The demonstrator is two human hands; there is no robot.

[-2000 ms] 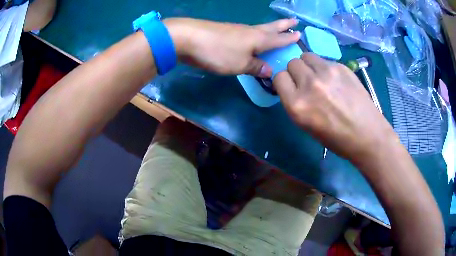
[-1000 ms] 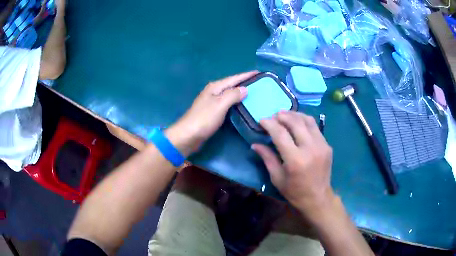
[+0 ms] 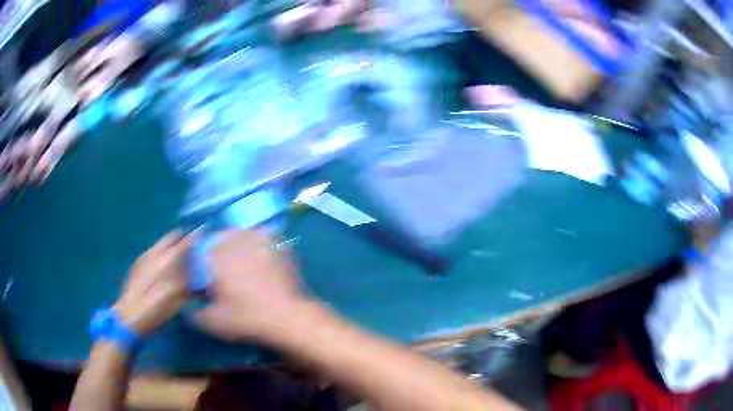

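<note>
The frame is strongly blurred. My left hand [image 3: 157, 281], with a blue wristband [image 3: 115, 327], is at the lower left, at the left side of a blue product body [image 3: 201, 261]. My right hand [image 3: 249, 281] is at its right side and covers most of it. Both hands appear to hold the body between them. Its rim and face cannot be made out. Light-blue panels [image 3: 253, 209] lie just beyond my right hand.
A plastic bag of blue panels [image 3: 241, 120] lies beyond the hands. The hammer [image 3: 406, 247] and a grey gridded sheet [image 3: 446, 181] lie to the right. White paper [image 3: 563, 144] is farther right. A person's white sleeve [image 3: 691, 321] and a red stool [image 3: 615, 385] show at lower right.
The view has swung to the right, so the hands, bag and hammer now appear farther left. The hands stay together at the body. My right hand now covers more of it.
</note>
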